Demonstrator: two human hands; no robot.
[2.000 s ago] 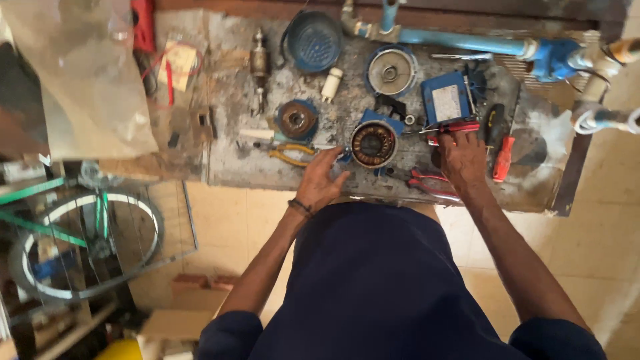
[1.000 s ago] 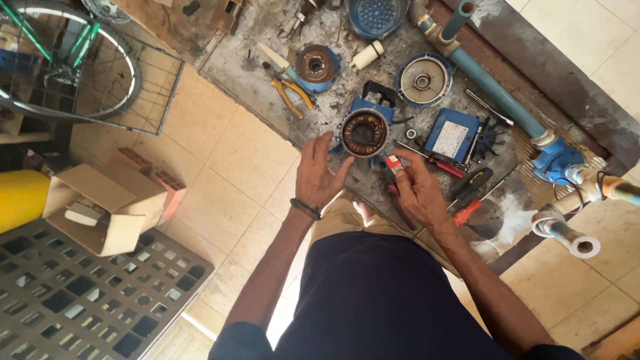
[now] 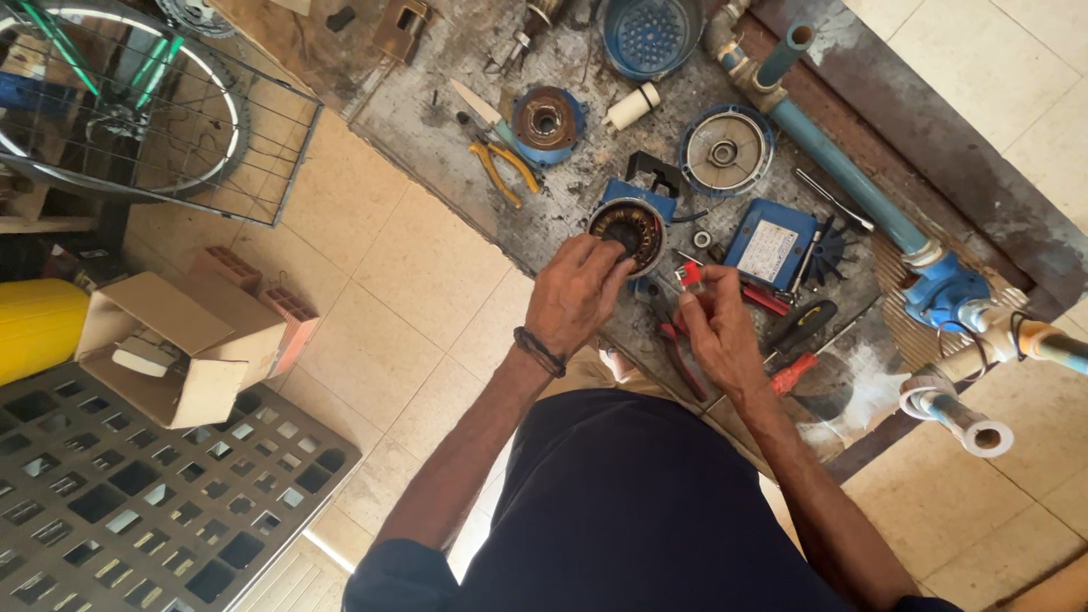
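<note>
My left hand (image 3: 578,289) rests with its fingertips at the rim and opening of a blue motor housing with copper stator windings (image 3: 648,231). Between the thumb and fingers of my right hand (image 3: 722,331) is a small red and clear object (image 3: 689,274), its kind unclear. Red-handled pliers (image 3: 682,361) lie beside that hand. A blue cover box with a label (image 3: 772,242) and a black fan (image 3: 829,251) are to the right. Further up are a round blue end cover (image 3: 727,151), a white cylindrical capacitor (image 3: 632,106) and a motor end shield (image 3: 546,125).
Yellow-handled pliers (image 3: 501,170) and a knife (image 3: 478,104) lie on the worn bench. Screwdrivers (image 3: 795,374) are near its front edge. Blue pipework (image 3: 850,174) with a valve (image 3: 943,293) crosses the right side. A cardboard box (image 3: 170,340) and a bicycle wheel (image 3: 229,119) stand left.
My right hand has moved left from the tools beside the blue box, now with the small red object. My left hand has come onto the stator housing. The view has turned.
</note>
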